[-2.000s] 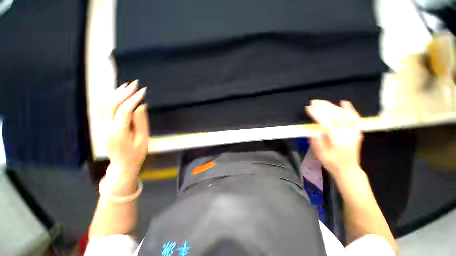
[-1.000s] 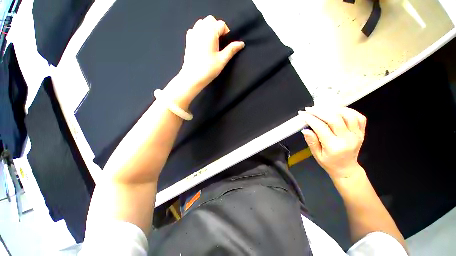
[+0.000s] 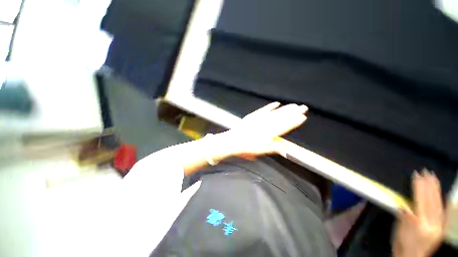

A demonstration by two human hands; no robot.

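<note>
The black cloth [image 3: 321, 70] lies over the work table, with dark folds running across it. Its near strip lies along the table's pale front edge [image 3: 341, 173]. My left hand [image 3: 273, 128] lies flat at that edge, palm down, its fingertips on the near strip; nothing shows in its grip. My right hand [image 3: 424, 216] is at the lower right, blurred, its fingers extended onto the cloth near the edge. It appears to hold nothing. The picture is blurred, so the layers of cloth cannot be told apart clearly.
Another black fabric piece [image 3: 145, 45] lies at the upper left, beyond a pale strip of table. A blurred red object [image 3: 125, 157] is at the left, below the table. My grey apron [image 3: 261, 216] is close against the table's front edge.
My left hand has moved from the middle of the cloth to the near edge. The view has turned, so the table edge now slopes down to the right. My right hand's fingers have straightened onto the cloth.
</note>
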